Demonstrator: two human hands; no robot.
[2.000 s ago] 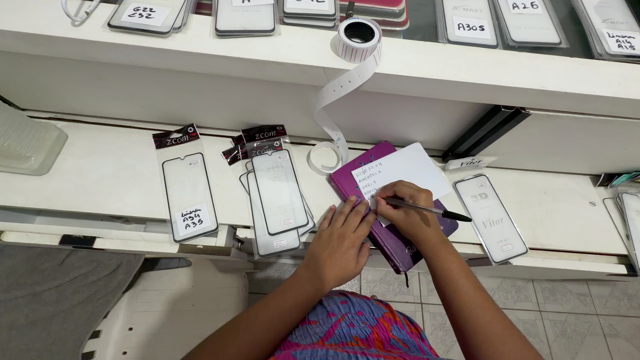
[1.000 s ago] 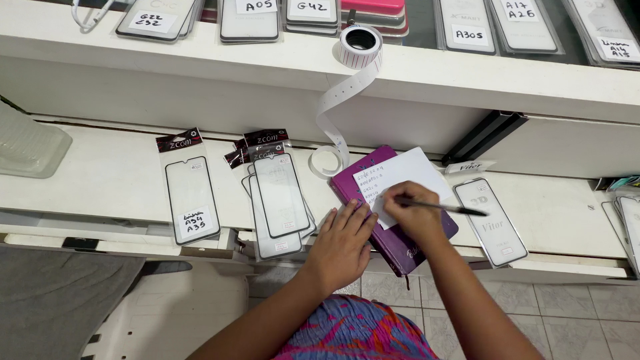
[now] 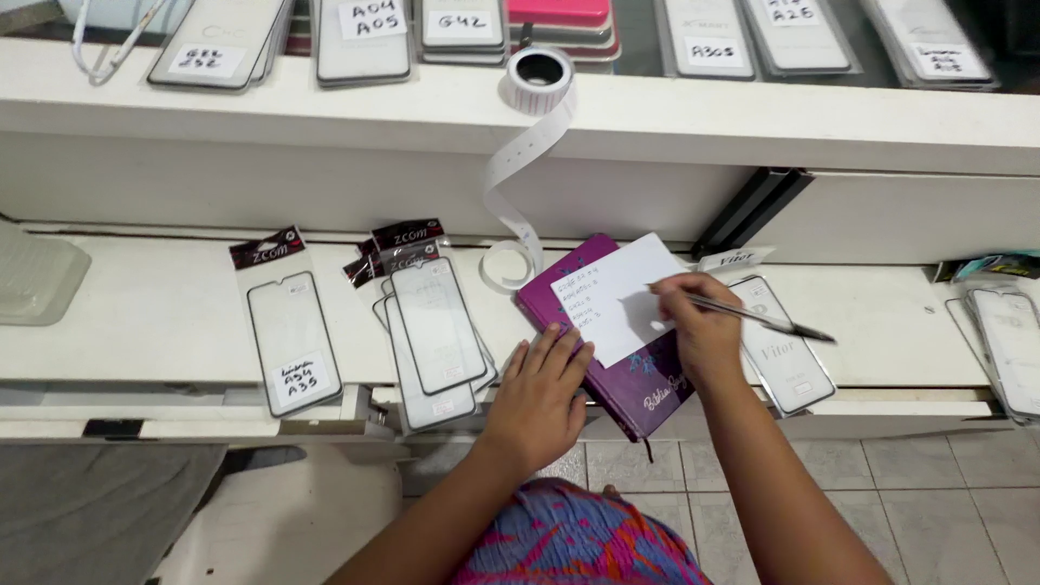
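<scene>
My right hand (image 3: 703, 325) holds a dark pen (image 3: 760, 317) above the right part of a white sheet of paper (image 3: 613, 305), which bears several short handwritten lines on its left side. Under the sheet lies a purple book (image 3: 650, 390) with a printed cover, tilted on the narrow white counter. The fingertips of my left hand (image 3: 540, 398) rest at the lower left edge of the sheet and book, with nothing held. Right of the book, partly behind my right hand, lies a packaged phone screen protector (image 3: 788, 357).
Packaged screen protectors (image 3: 294, 349) lie to the left, with an overlapping stack (image 3: 435, 341) beside the book. A label roll (image 3: 538, 77) on the upper shelf trails its strip down to the counter. More labelled protectors (image 3: 707, 41) line that shelf. A clear plastic container (image 3: 41, 276) sits far left.
My right hand with the pen has moved from the written lines toward the right part of the sheet. My left hand has slid slightly down from the sheet.
</scene>
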